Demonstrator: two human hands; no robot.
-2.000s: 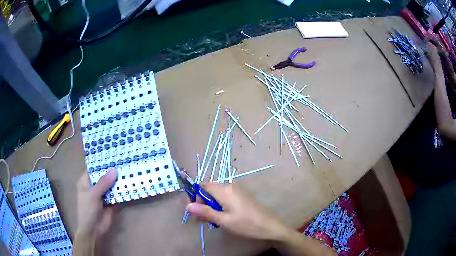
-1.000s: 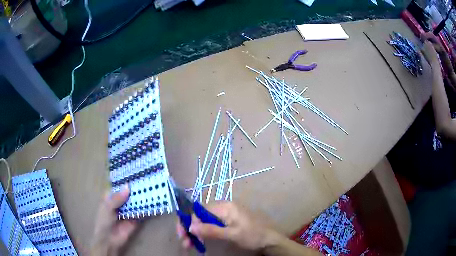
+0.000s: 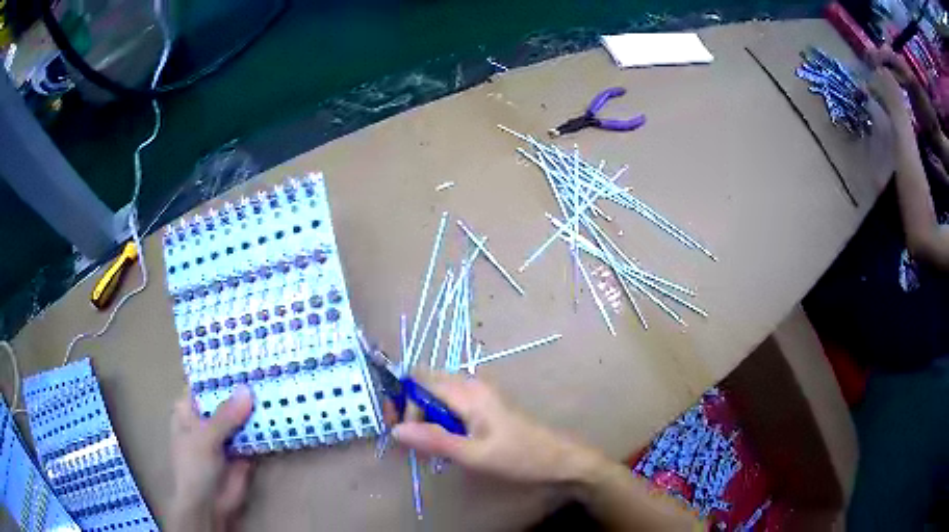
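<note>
A pale blue circuit board panel (image 3: pixel 265 322) with rows of dark dots is held up over the brown table. My left hand (image 3: pixel 213 452) grips its lower left corner, thumb on the face. My right hand (image 3: pixel 489 431) holds the blue-handled cutters (image 3: pixel 427 403), their jaws at the panel's lower right edge. Whether the jaws touch the edge is hard to tell. Thin white edge strips (image 3: pixel 453 301) lie just right of the cutters, and a bigger crossed pile of edge strips (image 3: pixel 614 229) lies further right.
More panels (image 3: pixel 88 447) lie at left, below a yellow and black screwdriver (image 3: pixel 114 275) and white cord. Purple-handled cutters (image 3: pixel 598 116) and a white pad (image 3: pixel 657 49) lie at the back. A box of small boards (image 3: pixel 695 457) stands lower right. Another person's arm (image 3: pixel 911 166) is at right.
Since one second ago the panel has turned from a tilted angle to face me more flatly and shifted left. The blue cutters' handles have come closer together. The view has shifted slightly.
</note>
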